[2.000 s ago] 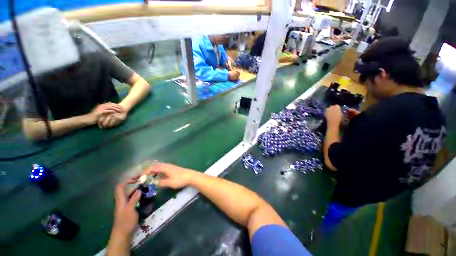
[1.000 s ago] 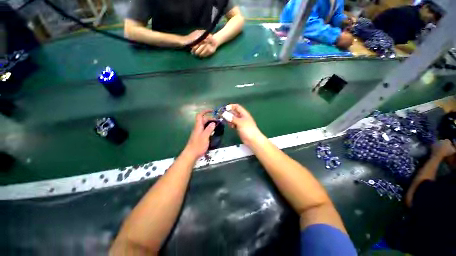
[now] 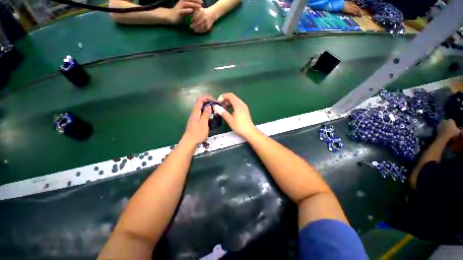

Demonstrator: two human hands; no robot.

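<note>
A black housing (image 3: 215, 122) with a small blue-white circuit board (image 3: 211, 107) at its top stands at the near side of the green belt, by the white rail. My left hand (image 3: 198, 120) holds the housing from the left. My right hand (image 3: 235, 115), with white finger cots on its fingertips, presses at the board and top rim from the right. The fingers hide much of the board and any wires.
Two partly assembled units (image 3: 76, 127) lie on the belt at left. A black housing (image 3: 325, 62) lies at upper right. Wired boards (image 3: 386, 127) are heaped at right beside a person's arm (image 3: 431, 147). Dark pads (image 3: 122, 163) dot the white rail (image 3: 91, 175). A slanted post (image 3: 378, 76) stands at right.
The view has turned downward. My right hand has closed in on the housing's top, and the board now sits lower between my hands. The units at left have shifted left; the upper one's blue glow has faded.
</note>
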